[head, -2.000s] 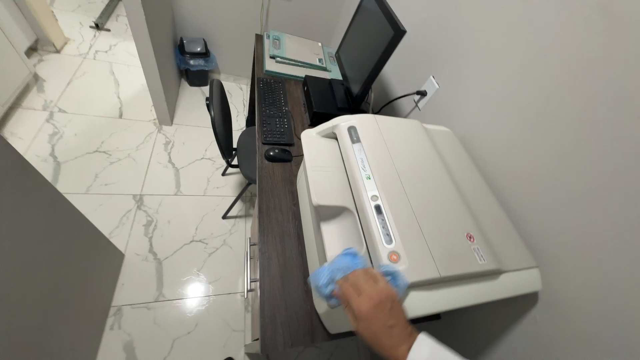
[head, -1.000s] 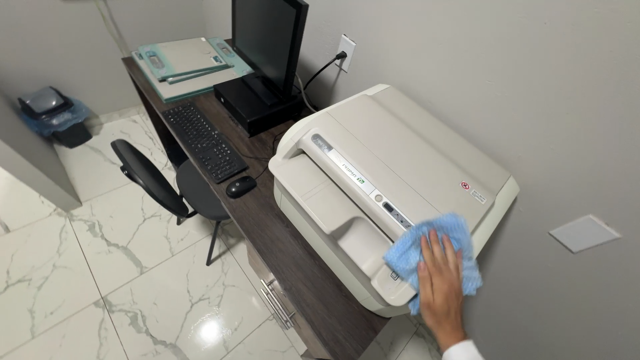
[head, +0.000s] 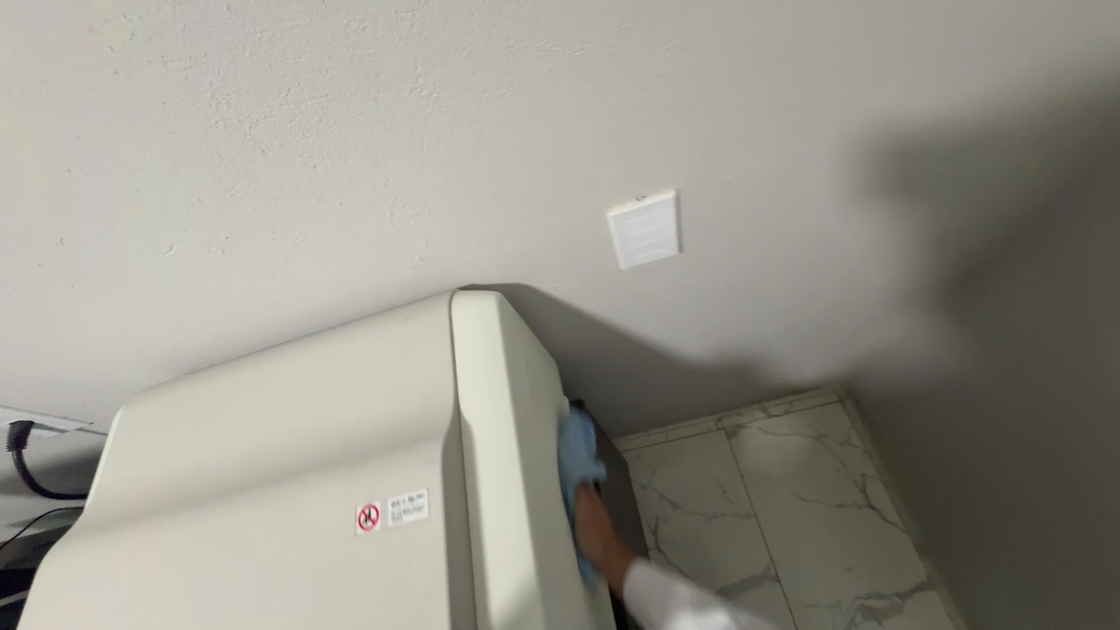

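Note:
A large off-white desktop machine with a rounded cover fills the lower left, close to the wall. My right hand, slightly blurred and in a white sleeve, presses a light blue cloth against the machine's right side. The hand partly covers the cloth, and its fingertips are hidden. On the cover are a red prohibition sticker and a small label with writing. My left hand is out of view.
Behind the machine rises a grey wall with a white wall plate. A black plug and cable show at the left edge. Part of the dark desk lies beside the machine, above marble-look floor tiles.
My right hand and the blue cloth have moved from the machine's front control panel, over its top, to its right side. The view has swung toward the wall.

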